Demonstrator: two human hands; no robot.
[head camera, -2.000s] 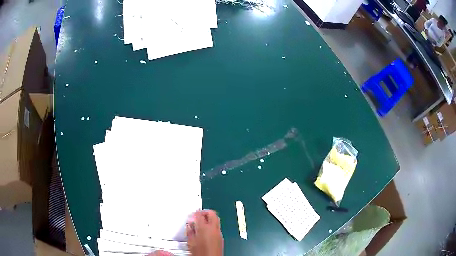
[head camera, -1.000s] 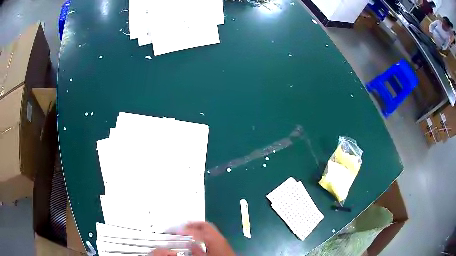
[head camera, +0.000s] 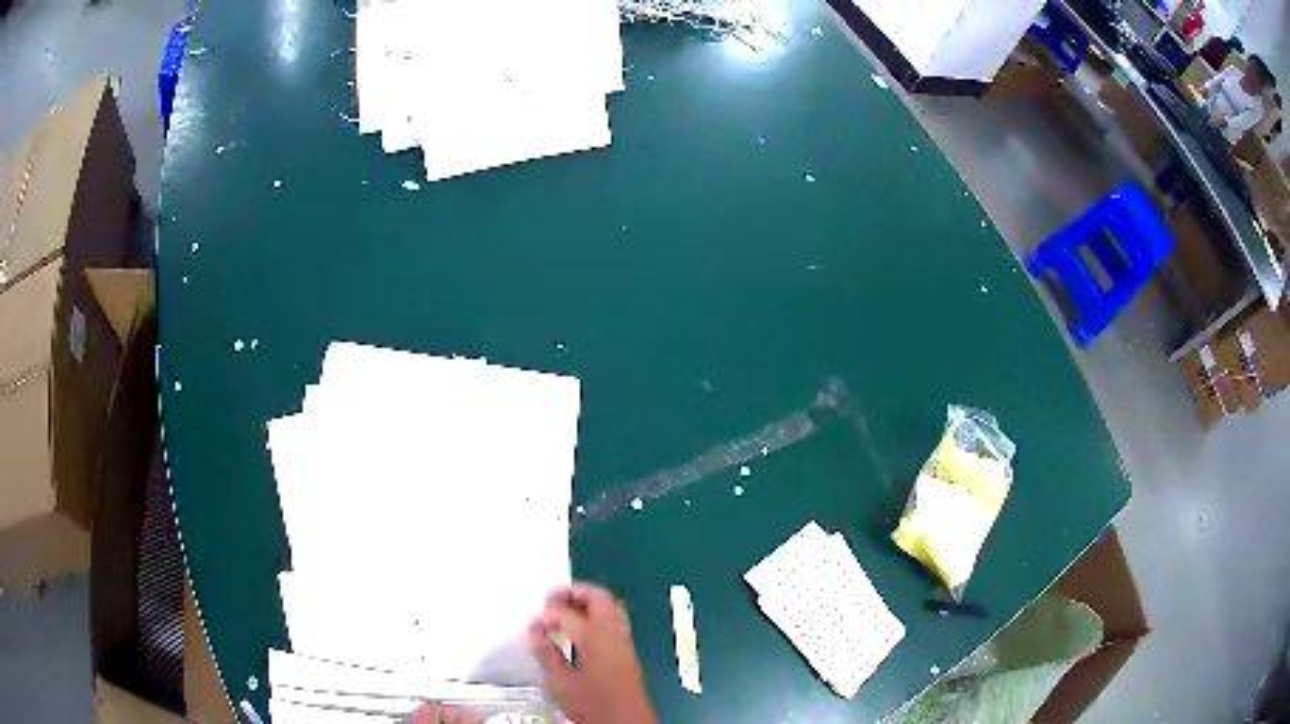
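Observation:
White square panels (head camera: 432, 495) lie flat in an uneven stack at the lower left, with a row of panel edges (head camera: 382, 682) at the near end. My right hand (head camera: 594, 654) is over the stack's lower right corner, fingers curled, with a small pale piece at the fingertips; its grip is unclear. Only a little of my left hand (head camera: 450, 714) shows at the bottom edge, at the panel edges; its fingers are cut off. A cream dotted sticker sheet (head camera: 828, 608) lies to the right, and a narrow cream strip (head camera: 685, 639) lies between it and my right hand.
More white panels (head camera: 488, 92) lie at the far side of the green table (head camera: 679, 283). A clear bag with yellow contents (head camera: 958, 502) and a dark bar (head camera: 955, 608) lie right. Brown cartons (head camera: 43, 410) stand left, a blue stool (head camera: 1103, 262) right. A person sits at the far bench.
My right hand has moved from the near panel edges up to the stack's corner, much as it was two seconds ago. The view has shifted slightly.

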